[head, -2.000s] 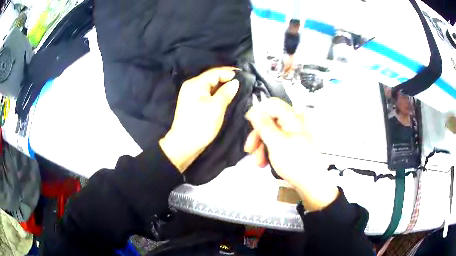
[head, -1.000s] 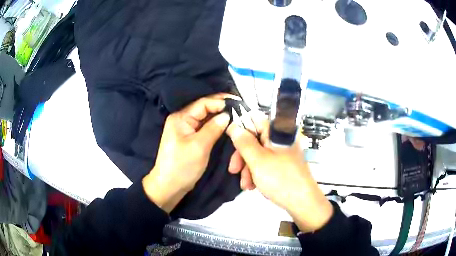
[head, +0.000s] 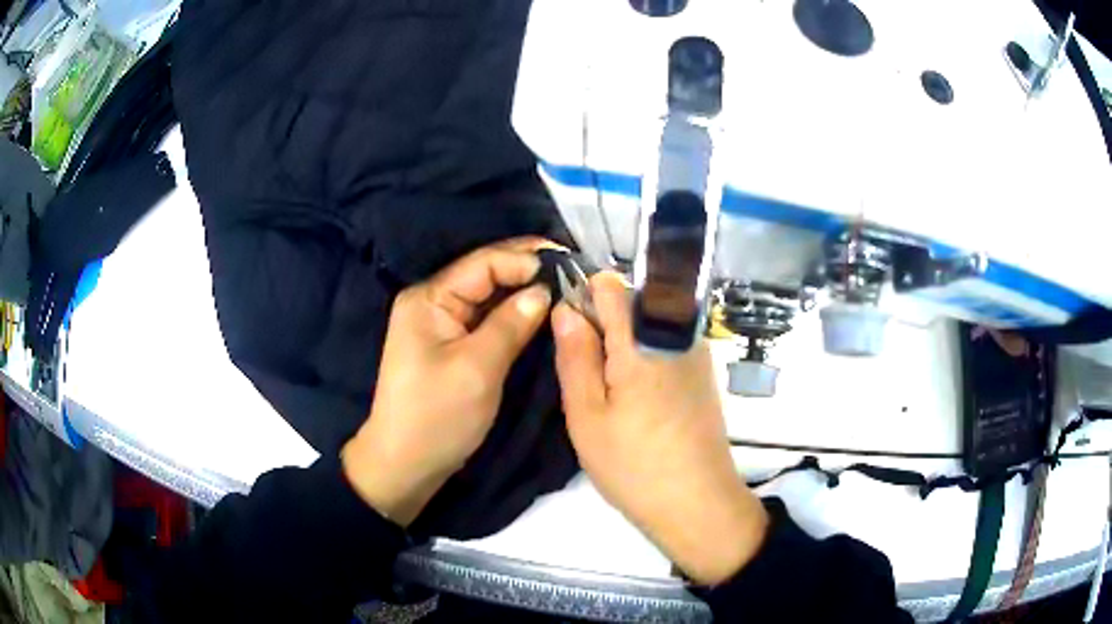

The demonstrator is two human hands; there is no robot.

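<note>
A large black garment (head: 329, 159) lies over the left of the table and reaches beside the sewing machine head (head: 756, 122). My left hand (head: 451, 366) pinches the garment's edge between thumb and fingers. My right hand (head: 652, 427) holds small thread snips (head: 573, 287) with pointed silvery tips against the cloth, close to my left fingertips. The body of the snips is mostly hidden in my right hand. A machine part partly covers the fingers of my right hand.
Thread tension discs (head: 759, 319) stand right of my right hand. A smartphone (head: 1002, 402) leans farther right, with a black cord (head: 878, 475) beside it. A ruler (head: 537, 585) runs along the near edge. A green strip (head: 985, 549) hangs over the edge.
The view has shifted, so the machine head now shows larger over my right hand. My right hand has turned more upright and its fingers are closer together around the snips. My left hand still pinches the cloth.
</note>
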